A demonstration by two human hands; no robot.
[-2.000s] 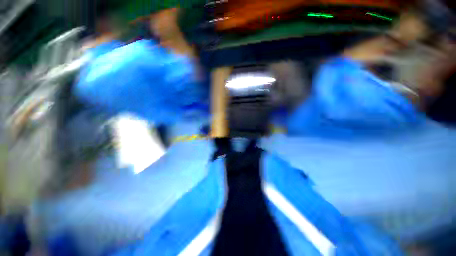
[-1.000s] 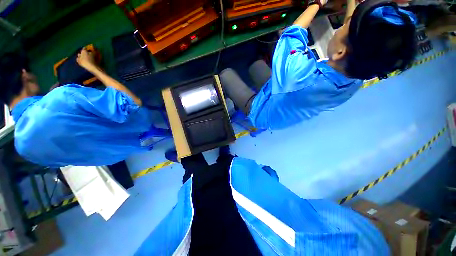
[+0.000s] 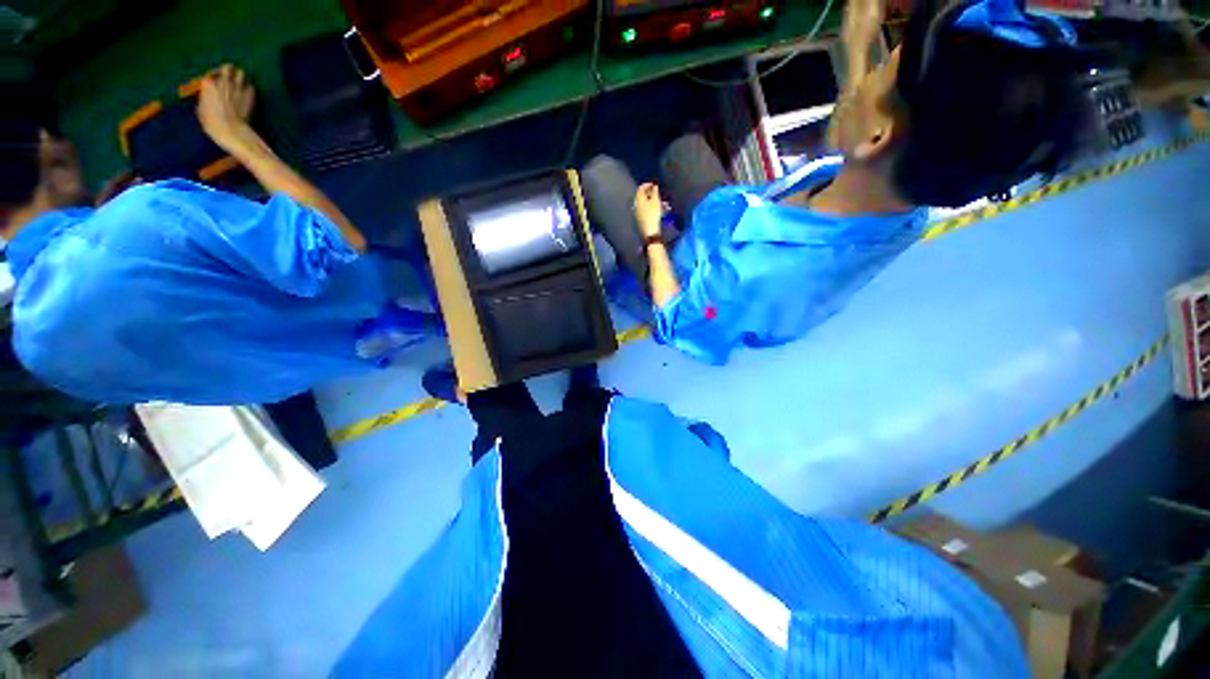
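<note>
A brown open carton (image 3: 455, 299) stands on the floor just in front of my feet, between two seated people. A black, shiny blister tray (image 3: 537, 322) with two rectangular pockets lies in it; the farther pocket reflects bright light. Neither of my hands is in the picture. Only my blue smock with white edging and my dark clothing show below the carton.
A person in blue (image 3: 173, 299) sits at left, another (image 3: 796, 252) at right. Beyond are a green bench (image 3: 531, 113) and orange press fixtures (image 3: 465, 60). White sheets (image 3: 226, 464) hang at lower left. Cartons (image 3: 1048, 597) stand at lower right.
The view has steadied from a blur and shifted slightly. The right-hand person has lowered a hand to their lap. The left-hand person's hand has moved slightly at the frame part. The carton stays in place.
</note>
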